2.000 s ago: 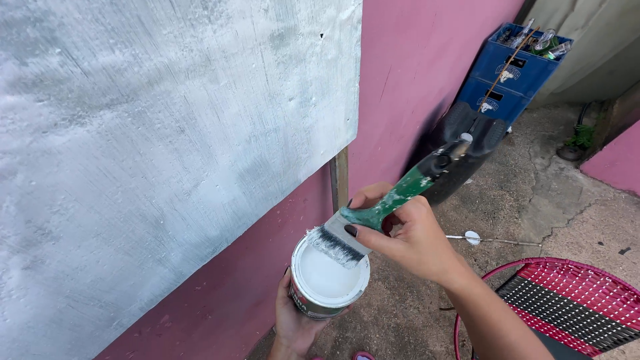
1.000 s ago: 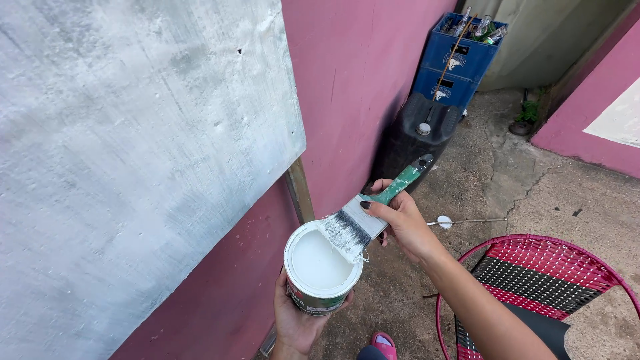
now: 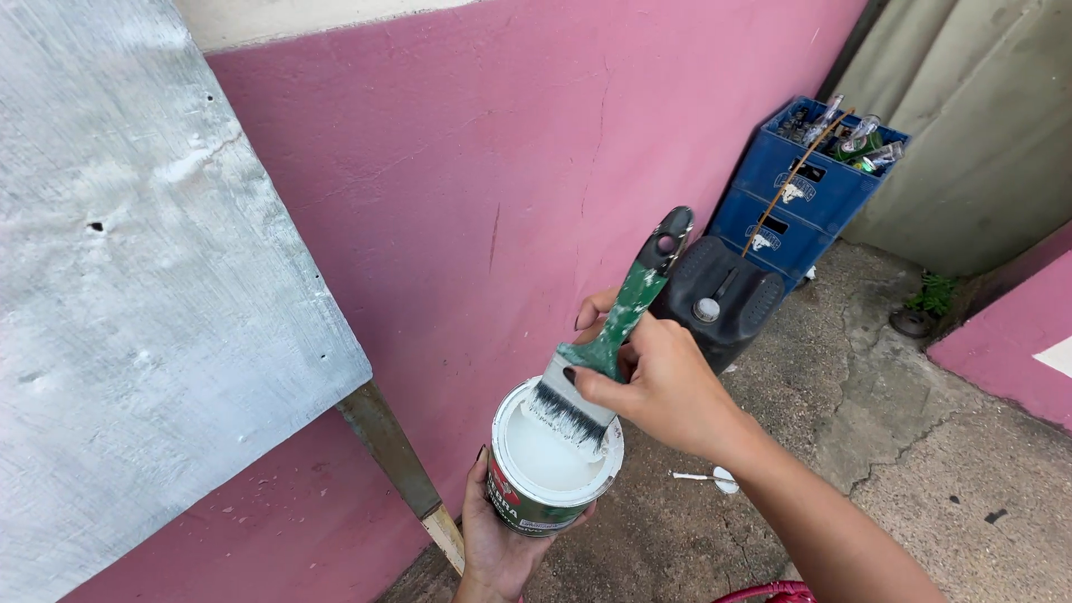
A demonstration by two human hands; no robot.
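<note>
My left hand [image 3: 507, 548] holds an open paint can [image 3: 536, 511] from below and the side, low in the middle of the head view. White paint [image 3: 548, 456] is inside it. With my right hand [image 3: 670, 385] I grip a flat paintbrush [image 3: 624, 310] by its green and black handle, which is spotted with paint. Its dark bristles, coated white at the tips, are over the can's mouth at the upper right of the rim; whether they touch the paint I cannot tell. On the left is a metal sheet [image 3: 167, 276] with streaky whitish paint and small holes.
A wooden post [image 3: 394, 452] supports the sheet beside a pink wall [image 3: 469, 167]. Stacked blue crates [image 3: 804, 184] with glass bottles stand behind a black plastic jerrycan [image 3: 720, 293]. On the concrete floor lies a paint-marked stick with a white disc [image 3: 725, 480]. A red chair rim [image 3: 766, 590] shows at the bottom.
The brush was over the can two seconds ago, at its right rim one second ago, and is now over the mouth with its handle more upright. The view has shifted, showing less chair.
</note>
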